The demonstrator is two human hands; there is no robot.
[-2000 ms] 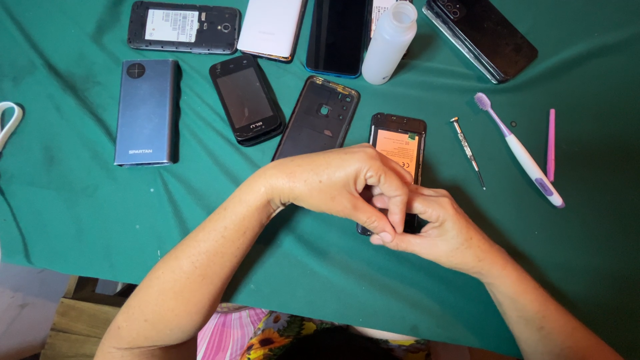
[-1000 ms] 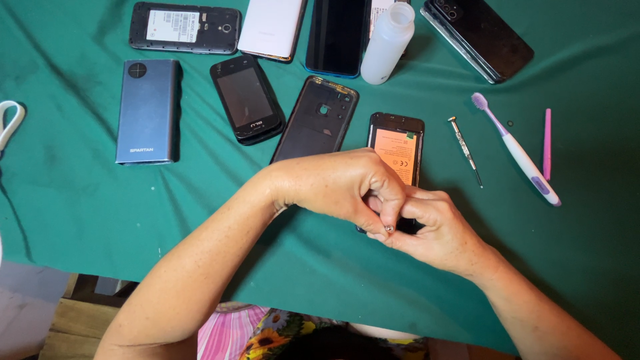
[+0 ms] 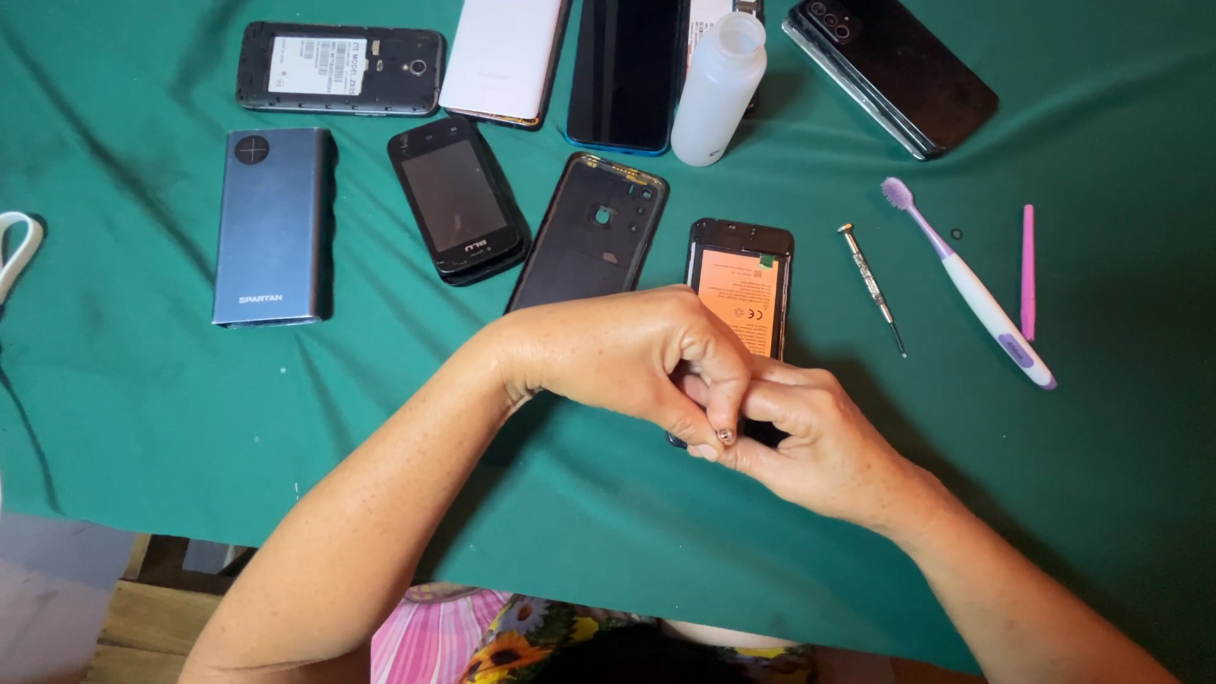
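Observation:
An open-backed phone with an orange battery label lies under my hands, its lower part largely covered. Above it, my left hand bends at the wrist, thumb and index finger pinched on a small metal piece, perhaps the cap end of a slim screwdriver; the rest of it is hidden. My right hand meets the left fingertips from the right, fingers curled in close to the same piece; what it grips cannot be made out. A precision screwdriver lies to the right of the phone, with a toothbrush farther right.
A dark phone back, a small black phone and a blue power bank lie to the left. Several phones line the far side, beside an uncapped translucent bottle. A pink stick lies past the toothbrush on the green cloth.
The small metal piece at my fingertips, not plain two seconds ago, shows now. Both hands have stayed over the phone with hardly any shift.

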